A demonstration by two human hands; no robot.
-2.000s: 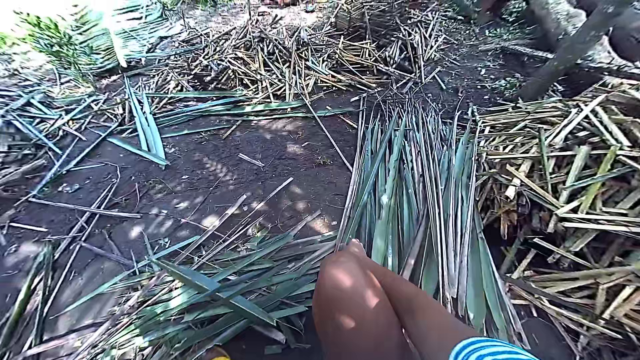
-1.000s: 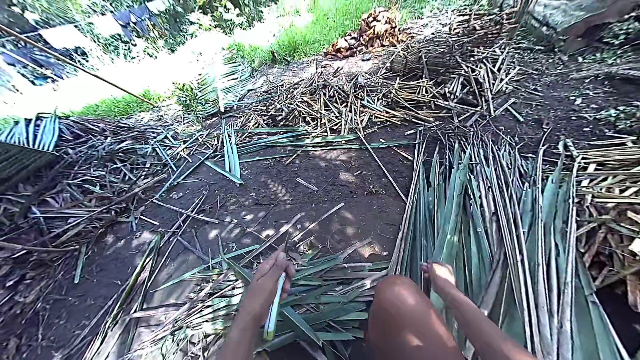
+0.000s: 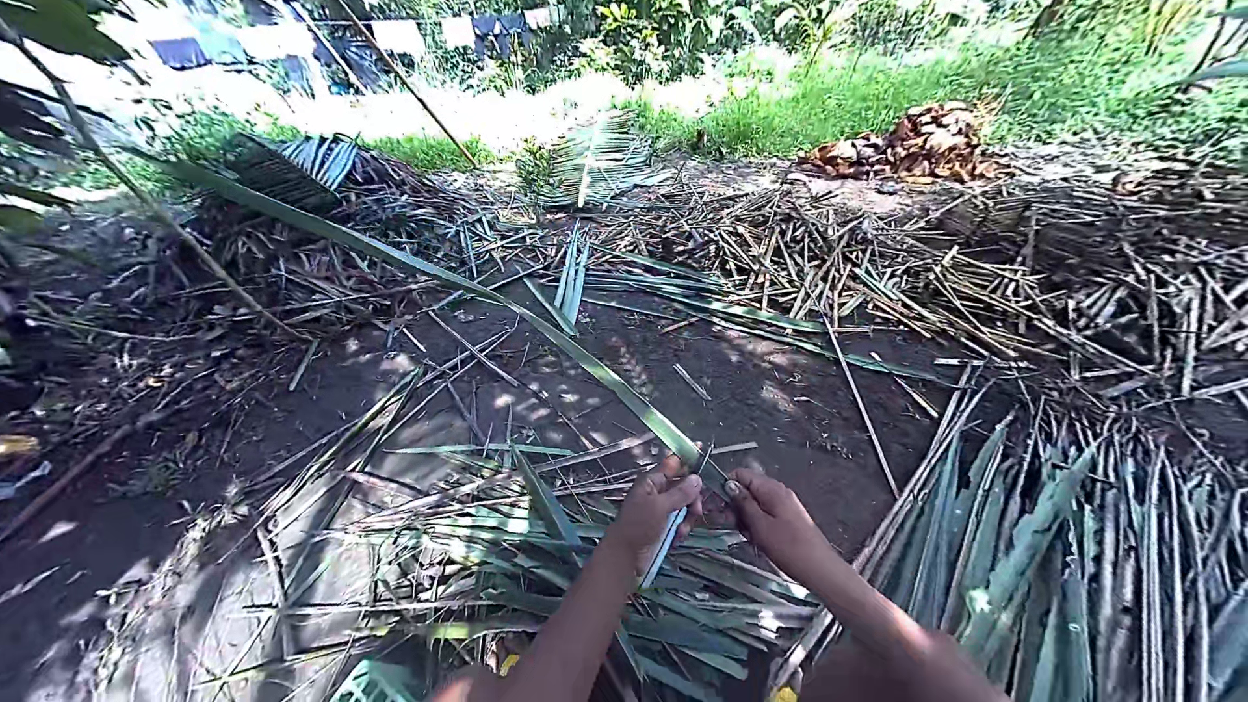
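One long green palm leaf strip (image 3: 556, 336) runs from my hands up toward the upper left. My left hand (image 3: 655, 512) is closed around a knife (image 3: 665, 546) with a pale handle, its narrow blade against the strip near its end. The fingers of my right hand (image 3: 770, 507) pinch that end of the strip, just right of the blade. Below my hands lies a heap of cut green leaf pieces (image 3: 673, 624). A pile of long green leaf strips (image 3: 1043, 546) lies at the right.
Dry stalks (image 3: 809, 244) are heaped across the far side of the dark soil (image 3: 721, 390). Brown husks (image 3: 907, 146) are piled at the back right. A palm frond (image 3: 590, 166) lies beyond the stalks, and thin poles (image 3: 409, 83) lean at the upper left.
My right hand has left the long-leaf pile at the right and come beside my left hand. A long strip is now held between them. The view has tilted up.
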